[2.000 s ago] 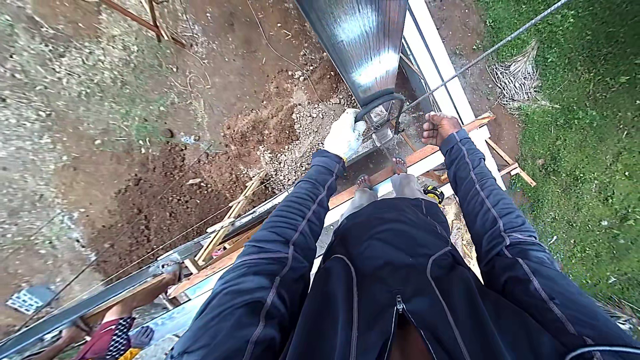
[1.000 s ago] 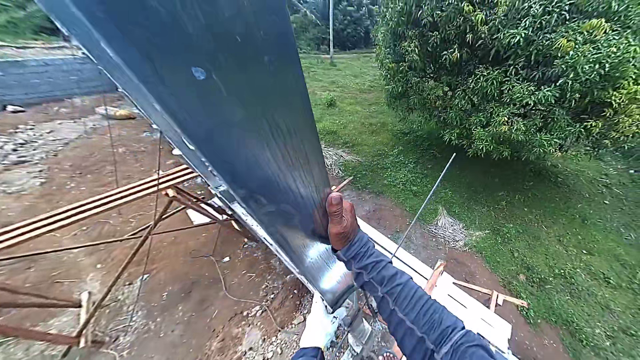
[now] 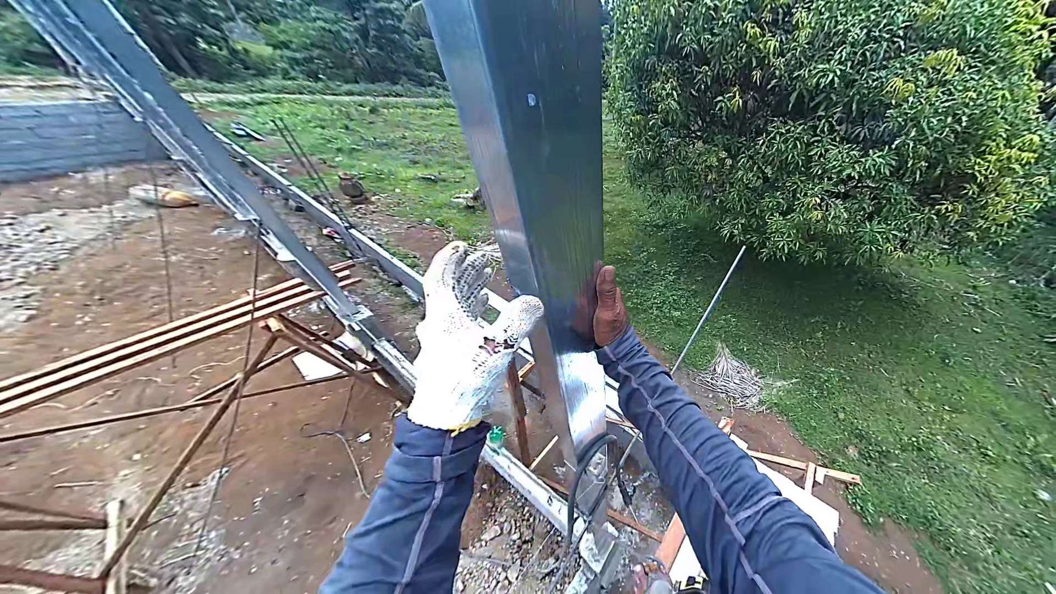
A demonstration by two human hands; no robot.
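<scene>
A tall metal post point(image 3: 549, 165) of rectangular section stands nearly upright in the middle of the view. My left hand point(image 3: 466, 346), in a white dotted work glove, is raised just left of the post with fingers and thumb apart, holding nothing. My bare right hand point(image 3: 609, 309) lies against the post's right side, thumb up; its fingers are partly hidden behind the post. A black cable point(image 3: 586, 470) loops around the post's lower end.
Long metal beams point(image 3: 198, 148) slope down from the upper left. Wooden planks point(image 3: 165, 338) and braces span the dirt at left. A thin metal rod point(image 3: 709, 309) leans at right, near a pile of dry stalks point(image 3: 730, 378). A leafy tree point(image 3: 825, 132) stands behind.
My gloved left hand has risen from the post's lower end to beside its middle. The post looks more upright than one second ago. The view has tilted up strongly from the earliest frame.
</scene>
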